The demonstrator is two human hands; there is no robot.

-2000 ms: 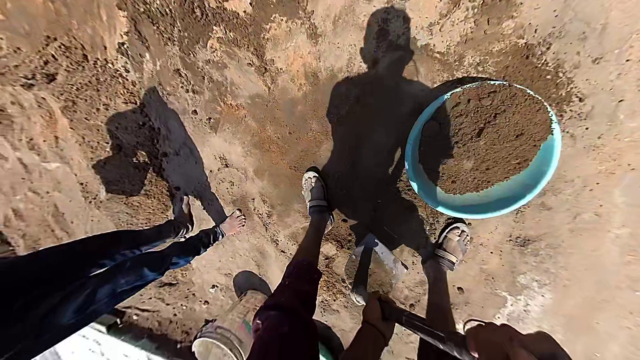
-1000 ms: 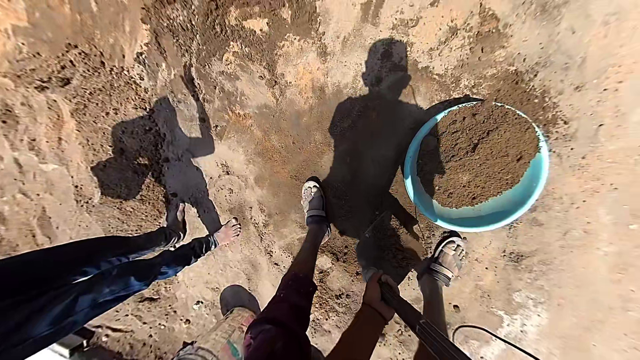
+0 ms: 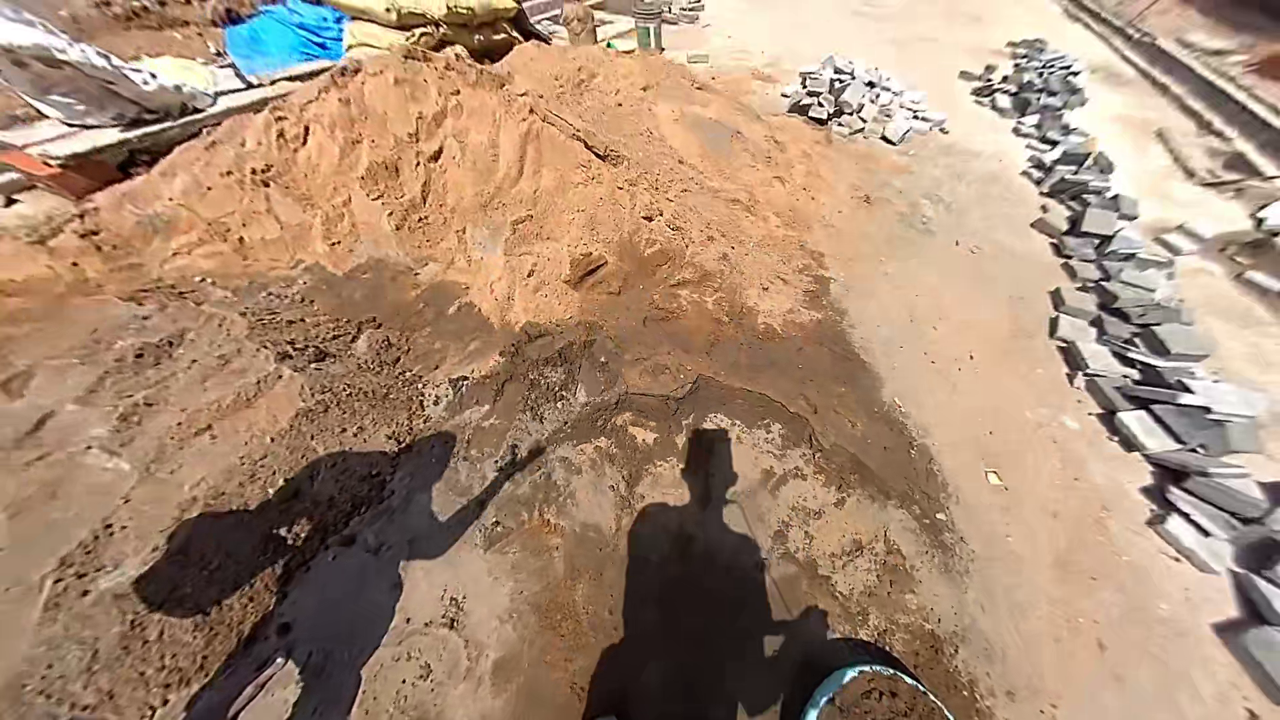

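Observation:
Neither of my hands is in the frame; only my shadow falls on the ground at the bottom centre. At the bottom edge, right of that shadow, the turquoise rim of a basin shows, with brown soil or mortar mix inside it. A large heap of orange-brown sand rises ahead, its near edge dark and damp. What my hands hold or touch is hidden below the view.
Grey stone blocks lie in a long row along the right, with a smaller pile farther back. A blue sheet and yellowish sacks lie behind the heap. Another person's shadow stretches across the lower left ground.
The view has swung up and forward. My hands with the tool handle, my feet and the other person's legs have left the frame; the basin is now cut off at the bottom.

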